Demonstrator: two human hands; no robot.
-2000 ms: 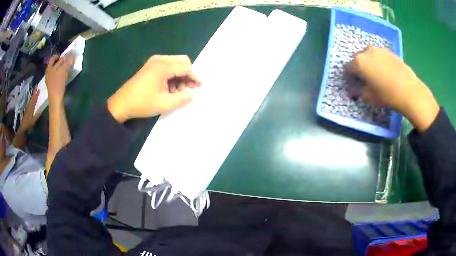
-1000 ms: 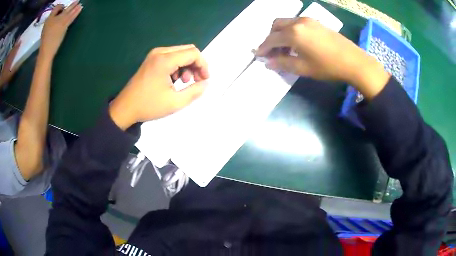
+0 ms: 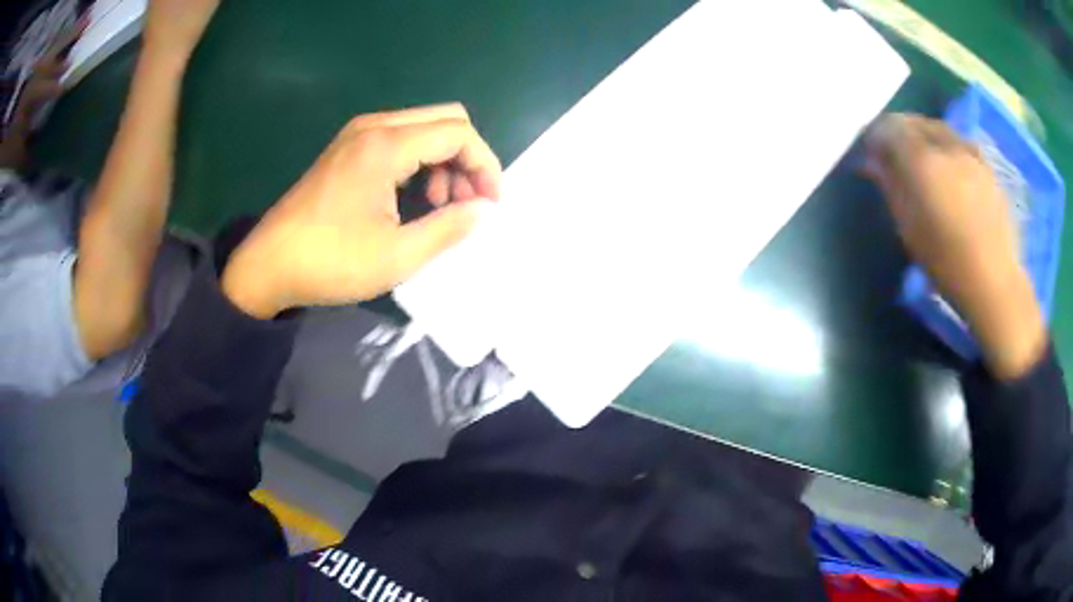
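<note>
Two long white power strips (image 3: 659,200) lie side by side, slanting across the green bench, backs up and overexposed. White cord loops (image 3: 441,374) hang from their near ends at the bench edge. My left hand (image 3: 371,206) is curled over the left edge of the strips, thumb and forefinger nearly together; whether something small is between them cannot be told. My right hand (image 3: 947,212) is blurred, right of the strips and over the near-left side of the blue parts tray (image 3: 1041,223); its fingertips are blurred, and whether they hold anything cannot be told.
A co-worker's arm (image 3: 130,212) reaches over the bench at the left, near another white strip (image 3: 104,41). A pale strip (image 3: 941,41) runs along the far bench edge. Blue (image 3: 877,550) and red (image 3: 888,588) crates stand below the bench at the right.
My right hand has moved from over the strips to the right, to the tray's side. My left hand remains at the strips' left edge. The view has shifted, so strips and tray appear further right.
</note>
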